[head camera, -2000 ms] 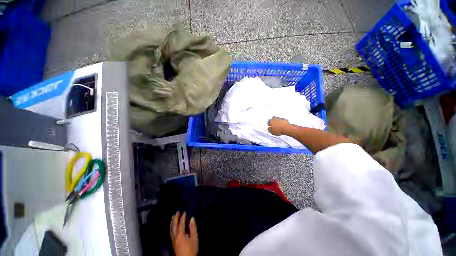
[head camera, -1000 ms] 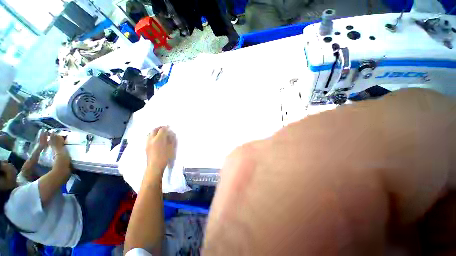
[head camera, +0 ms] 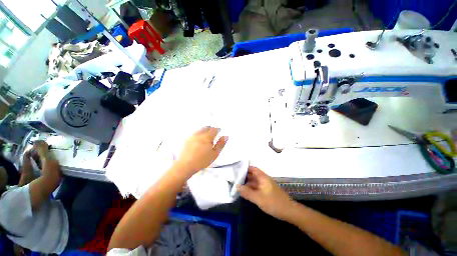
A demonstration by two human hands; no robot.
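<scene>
A white cut fabric piece point(head camera: 213, 187) hangs over the table's front edge, left of the sewing machine point(head camera: 371, 65). My right hand point(head camera: 258, 187) pinches its right edge. My left hand point(head camera: 202, 150) lies over its upper left part with fingers spread; whether it grips cloth I cannot tell. More white cloth point(head camera: 135, 165) lies on the table to the left, hard to tell from the white surface. The presser foot and needle point(head camera: 316, 114) stand to the right, with no hand at them.
A dark smartphone point(head camera: 358, 110) lies under the machine arm, and scissors point(head camera: 433, 145) lie right of it. A blue basket point(head camera: 228, 237) with grey cloth is below the table edge. Another person point(head camera: 35, 215) works at a grey machine point(head camera: 80, 110) on the left.
My right hand has moved from close in front of the camera down to the fabric and now holds its edge. My left hand has moved right. The phone and scissors have come into view.
</scene>
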